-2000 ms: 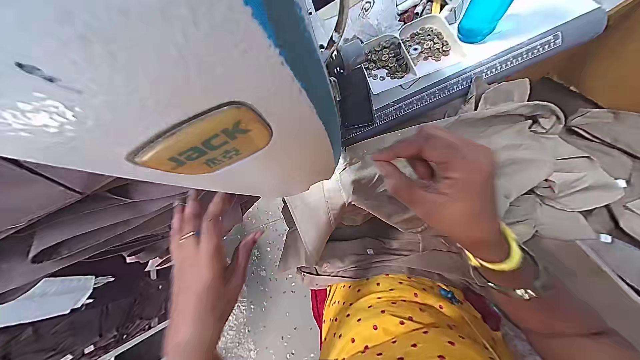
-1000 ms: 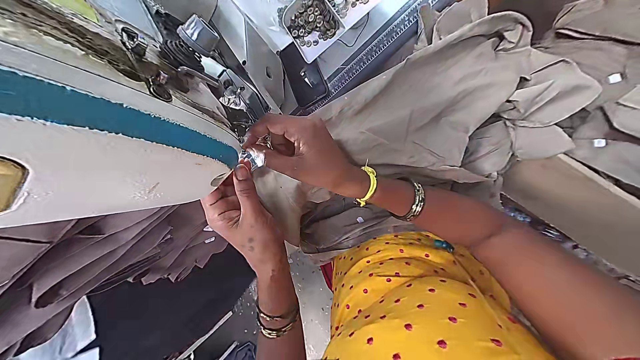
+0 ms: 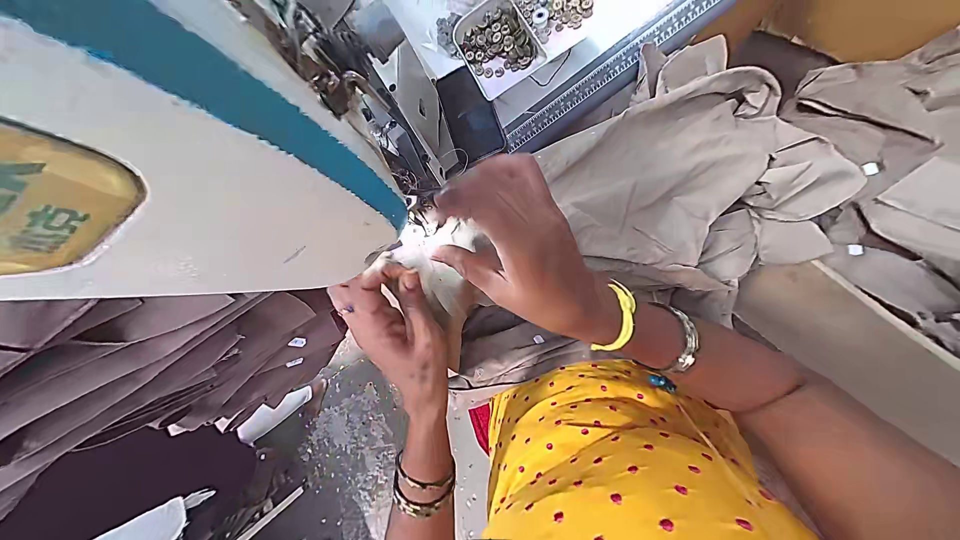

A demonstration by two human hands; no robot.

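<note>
The white and blue head of a Jack sewing machine fills the upper left, its working end above a light patch of beige fabric. At that patch's left edge my left hand pinches the cloth between thumb and fingers. My right hand is over the patch's right side, thumb and fingers apart, near the machine's metal foot area; nothing shows between them. Beige garment cloth spreads right from under my right hand. The exact needle point is too small to make out.
White trays of buttons stand behind the machine, beside a metal ruler edge and a dark flat object. Brown garment pieces are stacked at left. More beige garments lie at right.
A second ago both hands met at a small shiny thing by the machine's end; now they are apart, the left on the cloth. Two seconds ago the left hand was spread, away from the cloth.
</note>
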